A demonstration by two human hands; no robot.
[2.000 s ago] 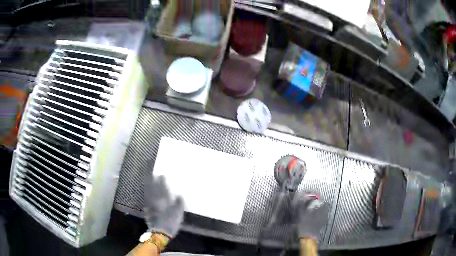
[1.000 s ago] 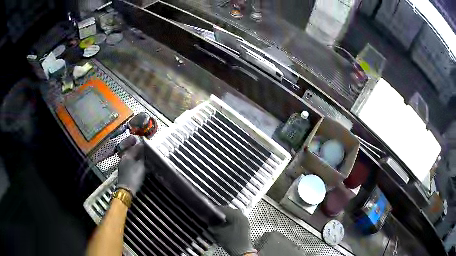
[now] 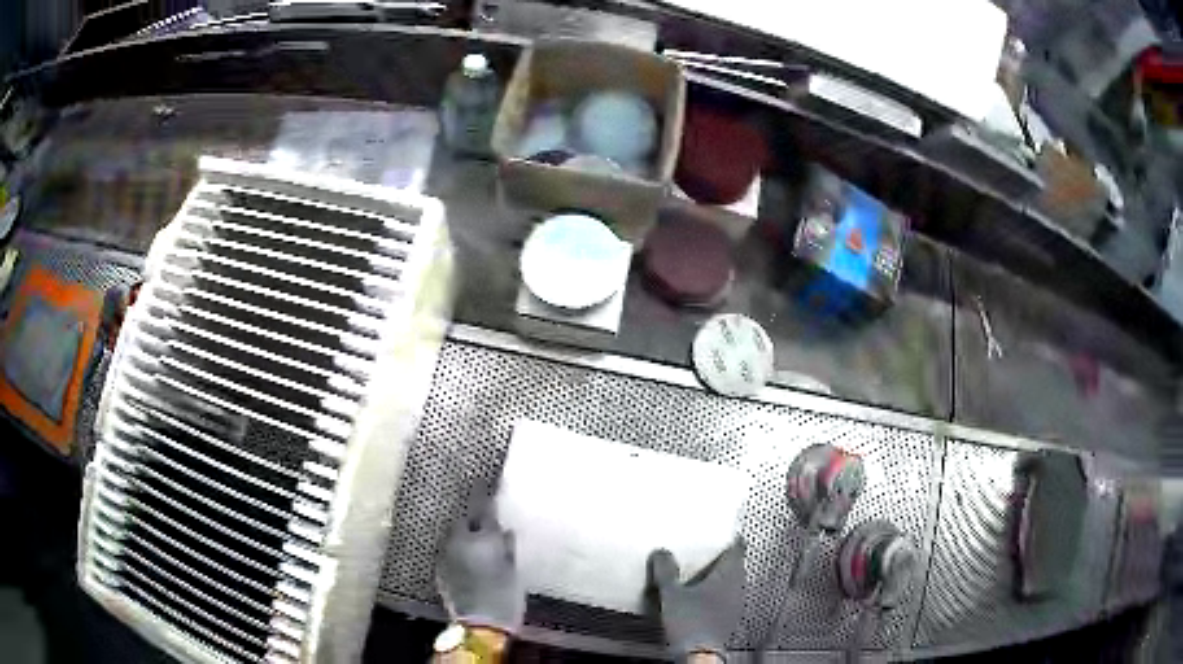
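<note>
A white flat panel (image 3: 610,512) lies on the perforated metal bench (image 3: 448,415) in front of me. My left hand (image 3: 483,564), in a grey glove, is at the panel's left edge. My right hand (image 3: 701,597), also gloved, is at the panel's lower right edge with thumb and fingers spread. Whether either hand grips the panel is hard to tell. Two round sanders rest right of the panel, one farther back (image 3: 825,485) and one nearer (image 3: 878,563). The large off-white slotted rack (image 3: 415,350) stands at the left.
Behind are a cardboard box of discs (image 3: 564,191), pale discs (image 3: 572,261) on a small white box, maroon discs (image 3: 688,260), a printed disc (image 3: 733,354), a blue carton (image 3: 850,247) and a bottle (image 3: 472,110). A dark pad (image 3: 1051,525) lies right; an orange-framed sheet (image 3: 49,350) lies far left.
A second ago both hands held a dark-looking panel over the slotted rack. Now the view has turned back right, and both hands are at a white panel on the bench.
</note>
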